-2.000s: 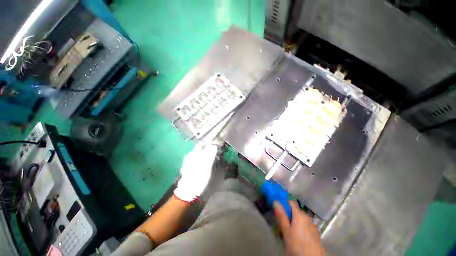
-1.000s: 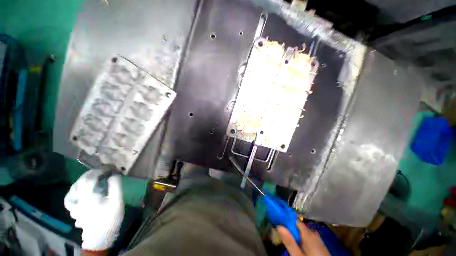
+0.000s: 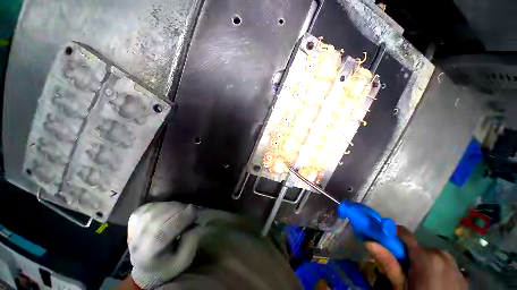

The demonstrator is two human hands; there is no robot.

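My right hand (image 3: 419,260) is bare and holds a bright blue air blow gun (image 3: 371,226). Its thin nozzle tip is over the near end of the lower mould (image 3: 326,113), among the orange moulded parts (image 3: 276,161). Thin curled orange flash sticks out along the mould's far and right edges. Glare whitens much of the mould. A thin handle (image 3: 276,209) points from its near end towards me. My left hand (image 3: 161,241) wears a white knit glove. It is at the table's front edge, beside my clothing; its fingers are blurred and I see nothing in it.
The loose grey mould plate (image 3: 93,136) with two rows of cavities lies tilted on the left shelf, its wire handle over the front edge. The dark steel press table (image 3: 215,85) spans the middle. Blue material (image 3: 334,274) is below the front edge. Press machinery stands at the upper right.
My left hand has left the loose mould plate's near end and moved right. The blow gun's nozzle has moved from in front of the lower mould onto its near end. The view is closer.
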